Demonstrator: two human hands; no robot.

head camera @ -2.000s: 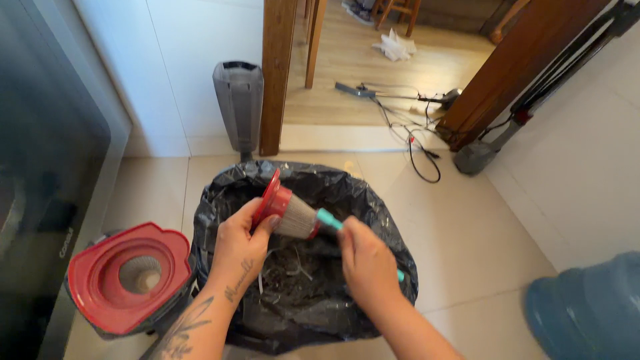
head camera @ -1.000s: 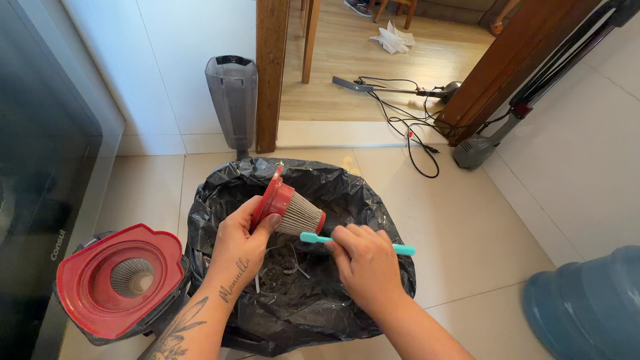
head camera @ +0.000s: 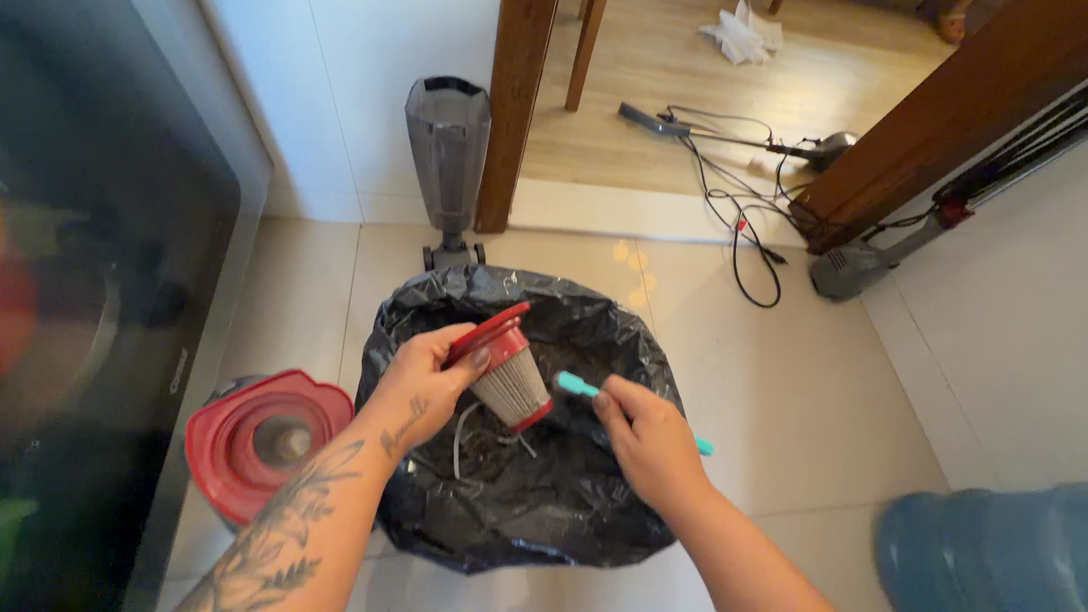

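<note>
My left hand grips the red rim of a pleated vacuum cleaner filter, tilted with its narrow end down to the right. In my right hand is a turquoise toothbrush; its head is a little to the right of the filter, apart from it, and the handle's end shows behind my hand. Both hands are above a bin lined with a black plastic bag, which has dust, hair and thin pale strips inside. A red-rimmed vacuum dust container stands left of the bin, partly hidden by my left forearm.
A grey upright vacuum part stands behind the bin by the wooden door frame. Black cable lies across the threshold. At right are a grey vacuum head and a large blue water bottle; a dark glass-fronted appliance is at left.
The toothbrush, level below the filter's narrow end a second ago, now slants with its head up, to the filter's right. The filter points more steeply downward.
</note>
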